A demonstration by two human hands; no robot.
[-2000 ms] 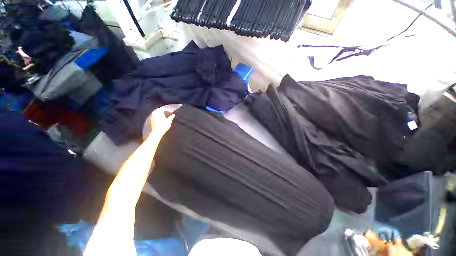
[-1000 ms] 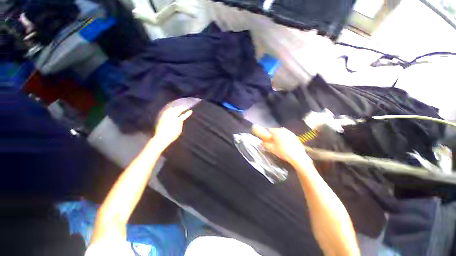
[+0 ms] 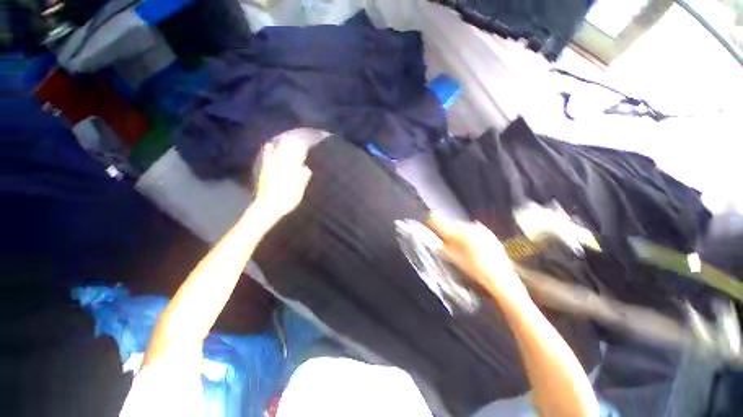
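A black garment point(image 3: 350, 236) lies stretched over the light grey pressing board point(image 3: 314, 136), whose rounded end shows at its upper left. My left hand point(image 3: 283, 173) is at that end, fingers curled on the garment's edge; the cloth between the fingers is too blurred to make out. My right hand point(image 3: 472, 248) is closed around the handle of the silver steam iron point(image 3: 433, 265). The iron is blurred and lies over the middle of the garment. The handle is mostly hidden by my hand. The pale steam hose point(image 3: 603, 308) runs right from the iron.
A navy garment pile point(image 3: 326, 85) is behind the board's left end, with a blue packet point(image 3: 445, 91) beside it. A black garment pile point(image 3: 586, 183) is behind right. A yellowish hose point(image 3: 692, 267) is at right. Blue plastic point(image 3: 244, 370) hangs below. Dark hanging garments point(image 3: 521, 20) are at the top.
Since two seconds ago, my right hand has come in with the iron over the garment. In the last second the view shifted slightly, and my left fingers curled in at the board's end.
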